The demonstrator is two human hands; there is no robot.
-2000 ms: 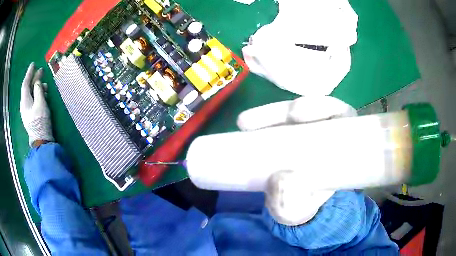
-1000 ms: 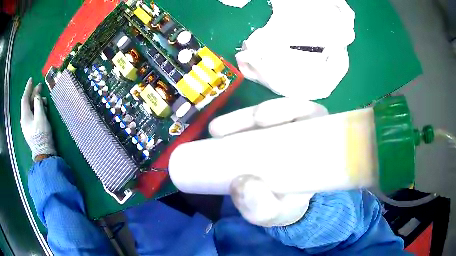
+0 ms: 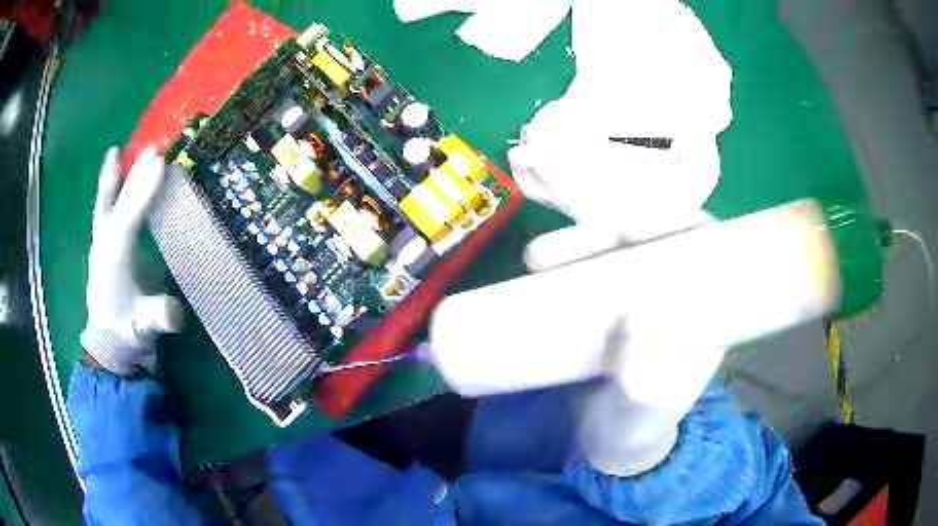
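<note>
My right hand [image 3: 658, 380], in a white glove, is closed around the fat white glue syringe [image 3: 576, 308] with a green cap. Its thin needle [image 3: 365, 364] points left, its tip at the near lower corner of the heatsink [image 3: 231, 283]. I cannot tell if it touches. The circuit board [image 3: 309, 195] lies tilted on a red foam pad [image 3: 211, 82]. My left hand [image 3: 125, 267], in a white glove, is at the left by the heatsink's upper end, fingers apart, holding nothing. A pale bracket [image 3: 283, 411] sits at the heatsink's near end.
A white cloth [image 3: 638, 82] lies at the back right of the green mat [image 3: 782, 134], with a short dark thin tool [image 3: 640, 142] on it. A black tote [image 3: 874, 462] with red lining stands on the floor at the lower right. A metal rail [image 3: 41, 308] runs along the left.
My left hand has moved in to the heatsink's upper left edge. The syringe now tilts more, its capped end higher. The board shows slightly further right and lower in view.
</note>
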